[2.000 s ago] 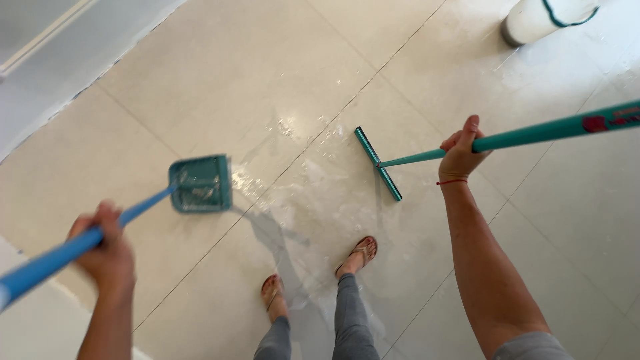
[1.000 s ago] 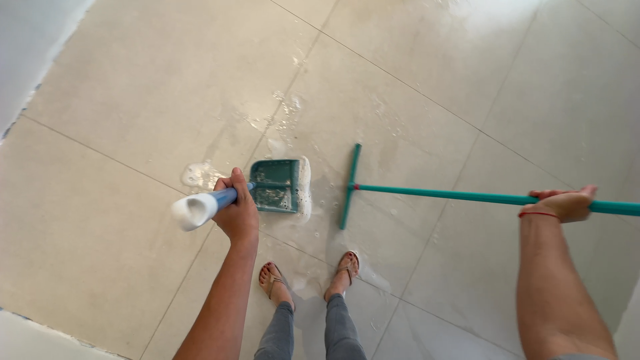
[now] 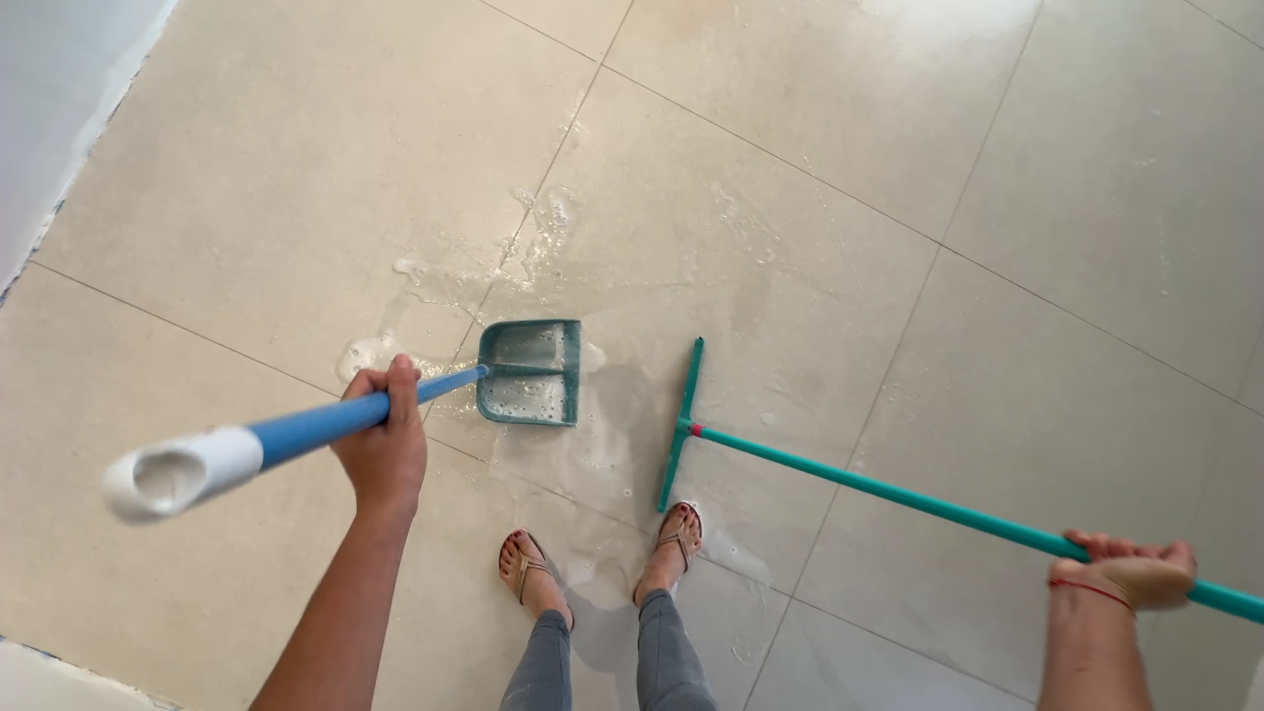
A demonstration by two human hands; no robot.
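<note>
My left hand (image 3: 385, 434) is closed round the blue pole of a long-handled dustpan, whose pole ends in a white grip (image 3: 183, 474). The dark green dustpan (image 3: 528, 370) rests at the middle of the floor, its open edge to the right, with foamy water in it. My right hand (image 3: 1131, 573) grips the green pole (image 3: 889, 497) of a floor squeegee, low at the right. The squeegee's green head (image 3: 681, 425) stands right of the dustpan, apart from it, its lower end close to my right foot. Soapy water (image 3: 533, 242) lies about the dustpan.
My feet in sandals (image 3: 523, 568) stand on wet beige floor tiles (image 3: 247, 168) below the dustpan and squeegee. A white wall base (image 3: 69, 118) runs along the upper left, and another pale edge (image 3: 59, 681) shows at the lower left. Foam and water streaks spread over the tiles.
Since two seconds ago the dustpan and squeegee head have come closer together, and foamy water now shows in the pan. The white bucket-like container seen earlier at the upper right is out of view.
</note>
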